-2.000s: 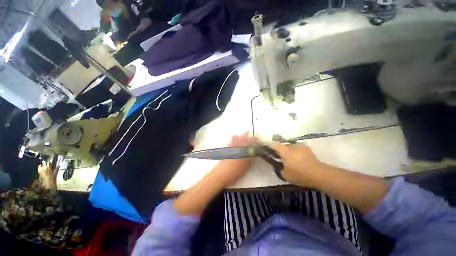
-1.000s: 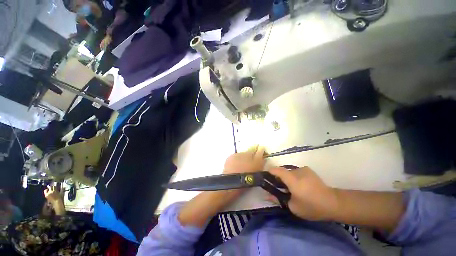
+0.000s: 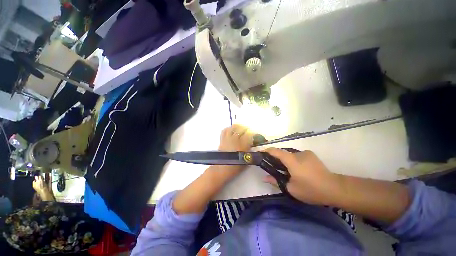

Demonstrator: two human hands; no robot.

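Note:
My right hand point(image 3: 302, 176) is closed around the black handles of the tailor's shears point(image 3: 205, 158). The blades look shut and point left, crossing above my left wrist. My left hand point(image 3: 236, 141) is on the white table just in front of the lit needle area. The glare and the shears hide part of it, and I cannot tell if its fingers hold anything. Black garment pieces with thin white piping point(image 3: 137, 130) lie to the left, over a bright blue sheet point(image 3: 107, 210).
The off-white sewing machine point(image 3: 310, 32) stands at upper right. A black phone-like object point(image 3: 358, 77) and a dark cloth point(image 3: 431, 125) lie right of it. A purple-black bundle point(image 3: 140, 32) is behind. A second machine point(image 3: 60, 150) and a person's hand point(image 3: 43, 188) are at left.
My left hand now shows more clearly, its fingers slightly farther back by the needle area. The shears stay in my right hand, their blades now nearly level. The camera view has shifted.

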